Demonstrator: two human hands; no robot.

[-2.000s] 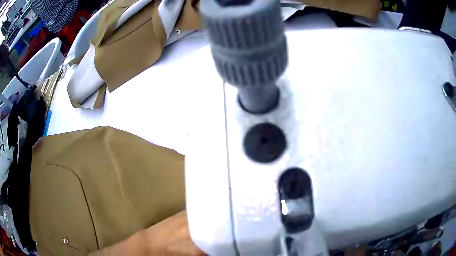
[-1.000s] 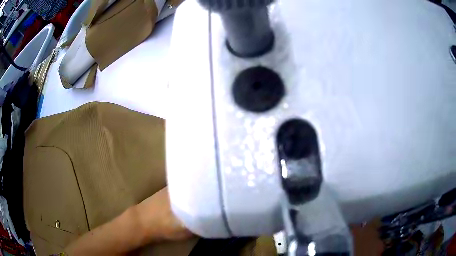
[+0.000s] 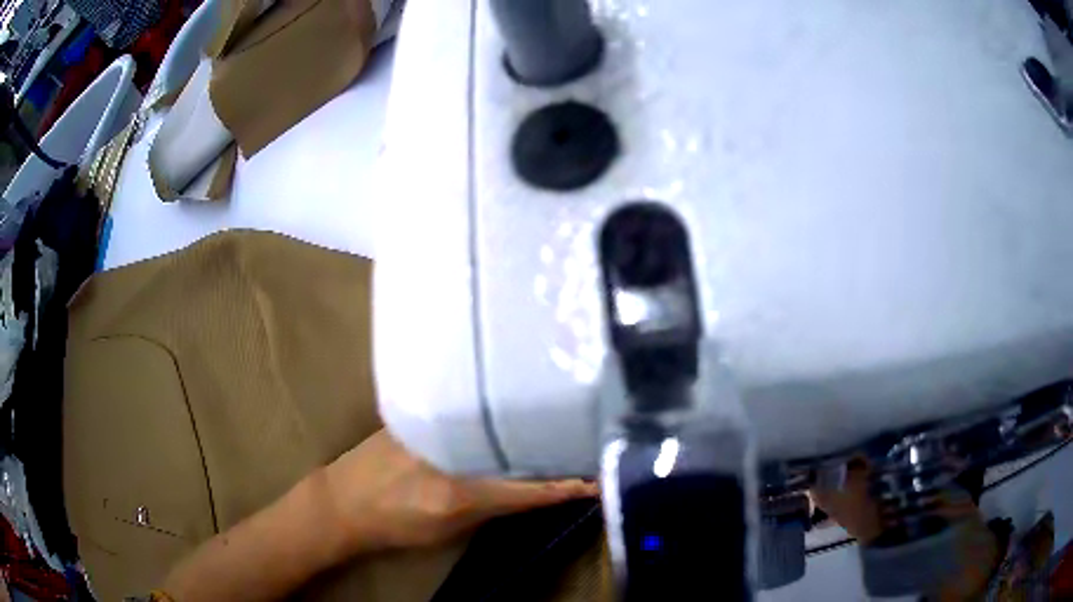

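A tan garment panel [image 3: 294,353] lies flat at the left, with a curved stitched outline and a small light mark inside it. My left hand [image 3: 400,500] lies on the panel, reaching right under the machine head; its fingertips are hidden behind the shiny guard. A black fabric piece [image 3: 506,559] shows just below my left fingers. The white sewing machine head [image 3: 859,223] fills the right of the view and hides the needle. A blurred skin-toned patch shows among the metal parts at lower right; I cannot tell whether it is my right hand or a reflection.
Another tan piece with a white back [image 3: 288,77] lies on the white table beyond. White bins [image 3: 77,129] stand at the upper left. Dark cloth [image 3: 53,341] hangs along the left edge. The metal guard [image 3: 682,470] sticks out at the front of the head.
The view has shifted, so the machine head sits higher and further left. More of my left hand, the black piece and the metal parts at lower right show. The panel lies much the same.
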